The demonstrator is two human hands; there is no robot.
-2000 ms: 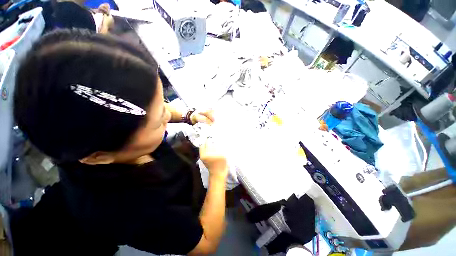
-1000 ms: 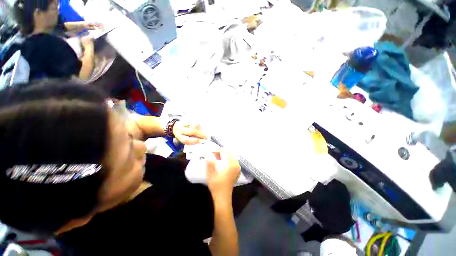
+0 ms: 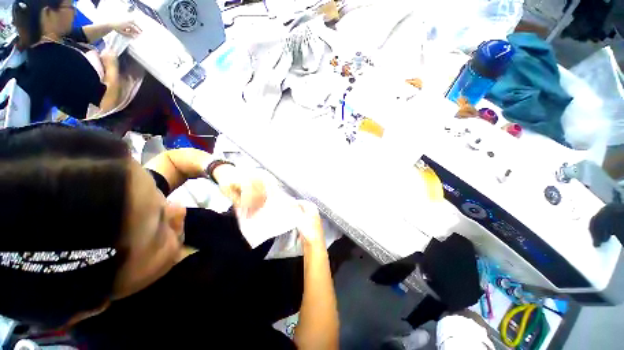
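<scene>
Neither of my hands is in the picture; the hands and arms in view belong to another person. In front of me is a white industrial sewing machine (image 3: 540, 195) with a black front panel, a round dial and a yellow patch near its needle end. The seated person's hands hold a white fabric piece (image 3: 270, 222) over the lap, at the table's edge. A pale grey gathered garment piece (image 3: 304, 51) lies on the table left of the machine. Small loose metal parts (image 3: 352, 65) lie behind the needle end. Bright glare hides much of the white tabletop.
The person in black (image 3: 198, 287) fills the lower left; another person (image 3: 61, 75) sits beyond. A black cloth (image 3: 451, 270) hangs at the table edge. A blue bottle (image 3: 479, 68) stands beside a teal cloth (image 3: 530, 85). Yellow and green loops (image 3: 523, 325) lie lower right.
The view has shifted, with the machine now further right. The seated person's hands have moved apart, and the white piece between them is spread out more.
</scene>
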